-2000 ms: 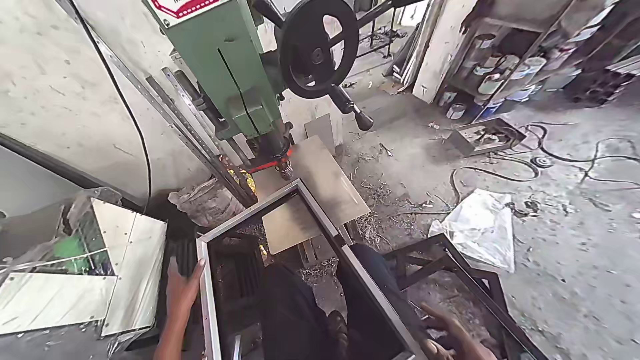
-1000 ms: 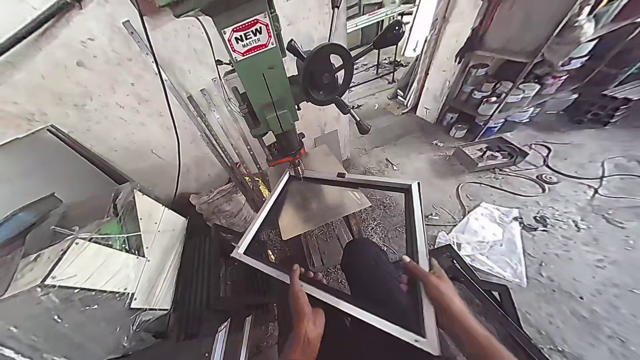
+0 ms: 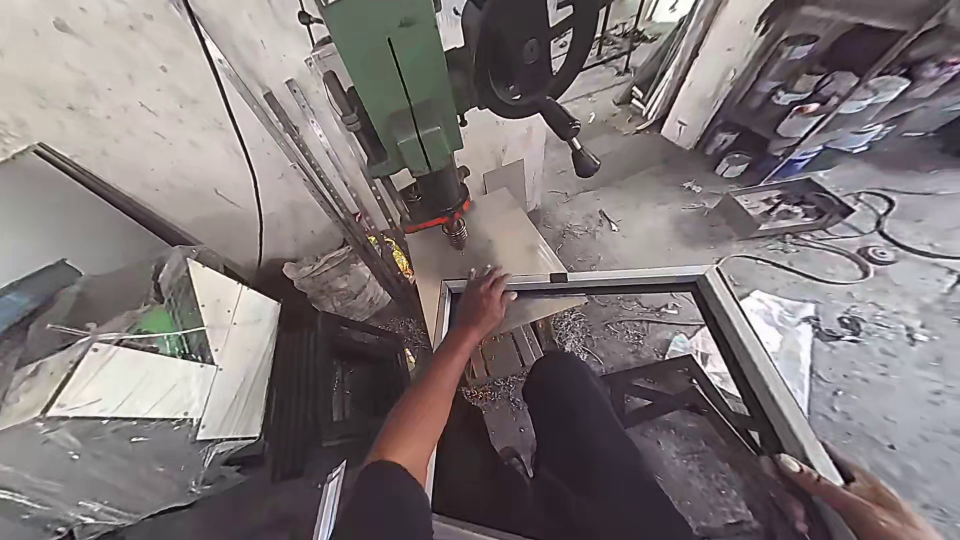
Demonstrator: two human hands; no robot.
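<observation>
A rectangular metal frame [image 3: 637,276] lies partly over the flat plate [image 3: 495,232] below a green drill press [image 3: 412,97]. My left hand [image 3: 485,300] rests on the frame's far bar, close to its far left corner, with the fingers over the edge. My right hand [image 3: 847,495] grips the frame's right bar near the lower right, and part of that hand is cut off by the view's edge. The drill chuck and bit [image 3: 456,231] hang just beyond my left hand, apart from the frame. The frame's near side is mostly hidden by my arm and the view's edge.
White panels [image 3: 135,382] and plastic sheeting lie at left beside stacked dark frames [image 3: 300,390]. Metal bars [image 3: 315,150] lean on the wall. A dark metal frame [image 3: 697,390] is at lower right. A tray [image 3: 787,206] and black cable [image 3: 885,225] lie on the floor.
The metal frame has turned and shifted right and nearer. My left hand has moved from its near bar to its far bar; my right hand has moved out to the lower right.
</observation>
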